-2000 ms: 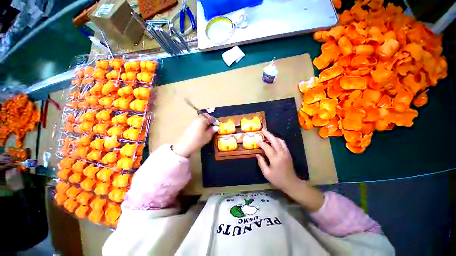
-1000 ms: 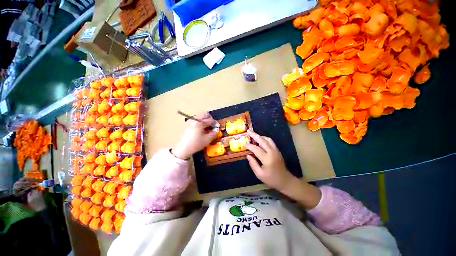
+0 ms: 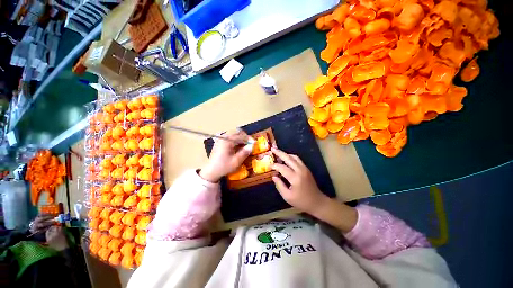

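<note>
The red-brown fixture (image 3: 252,180) lies tilted on the black mat (image 3: 293,130). Orange shells (image 3: 262,163) sit in its slots; the upper left slot is hidden by my left hand. My left hand (image 3: 226,154) pinches a thin stick tool (image 3: 191,131) like a pen, with something small and white at the fingertips, over the upper shells. The tool's long end points left. My right hand (image 3: 298,181) has its fingers apart, with fingertips resting at the fixture's right edge and right-hand shells.
A glue bottle (image 3: 268,83) stands on the cardboard (image 3: 239,98). A loose orange heap (image 3: 394,73) lies at right, a filled clear tray (image 3: 124,180) at left. Pliers (image 3: 179,43), a carton (image 3: 115,59) and a white board (image 3: 270,25) are behind. Another person's hand (image 3: 48,228) shows at left.
The view has turned and shifted, so the bench things appear moved. My left hand has gone to the upper shells, and the tool now lies flatter. My right hand stays at the fixture's right side.
</note>
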